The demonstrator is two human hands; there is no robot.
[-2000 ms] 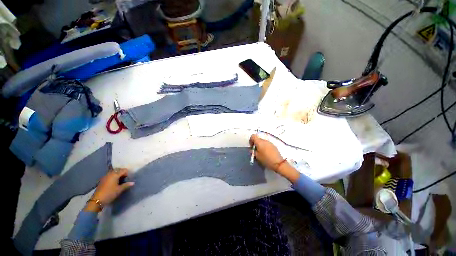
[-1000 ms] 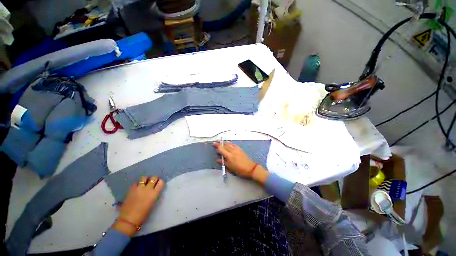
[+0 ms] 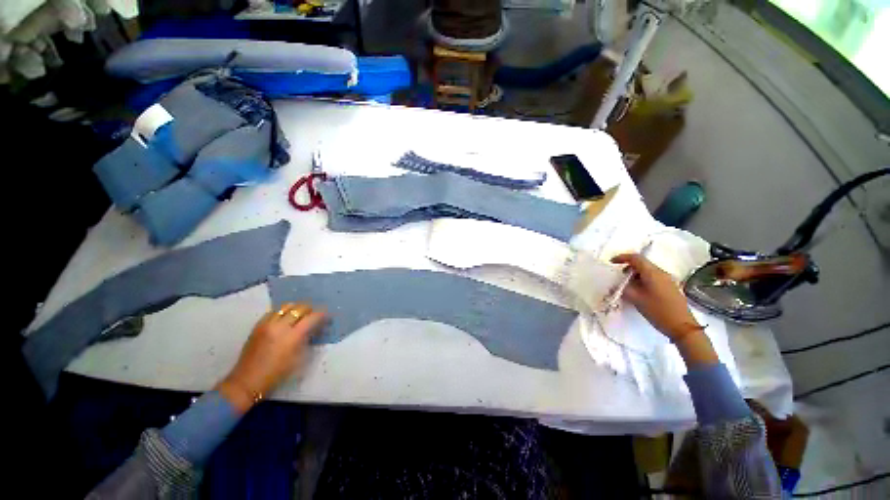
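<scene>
A grey-blue curved cut piece [image 3: 429, 298] lies flat on the white table in front of me. My left hand [image 3: 278, 347] is at its lower left edge, palm down and slightly blurred, with nothing seen in it. The white curved paper pattern [image 3: 493, 246] lies beyond the cloth. My right hand [image 3: 656, 293] pinches the pattern's right end, which is lifted and tilted. A thin light pen seems to be in the same hand, but it is hard to tell from the paper.
Another curved piece [image 3: 161, 278] lies at left. A stack of cut pieces [image 3: 449, 193], dark strips [image 3: 468, 171], red-handled scissors [image 3: 307, 192] and a phone [image 3: 576, 177] lie farther back. Tied bundles [image 3: 195, 161] are far left. An iron [image 3: 742, 288] stands on the right.
My right hand has moved from the cloth to the pattern's right end and taken hold of it. The view has swung, so things on the table sit farther right.
</scene>
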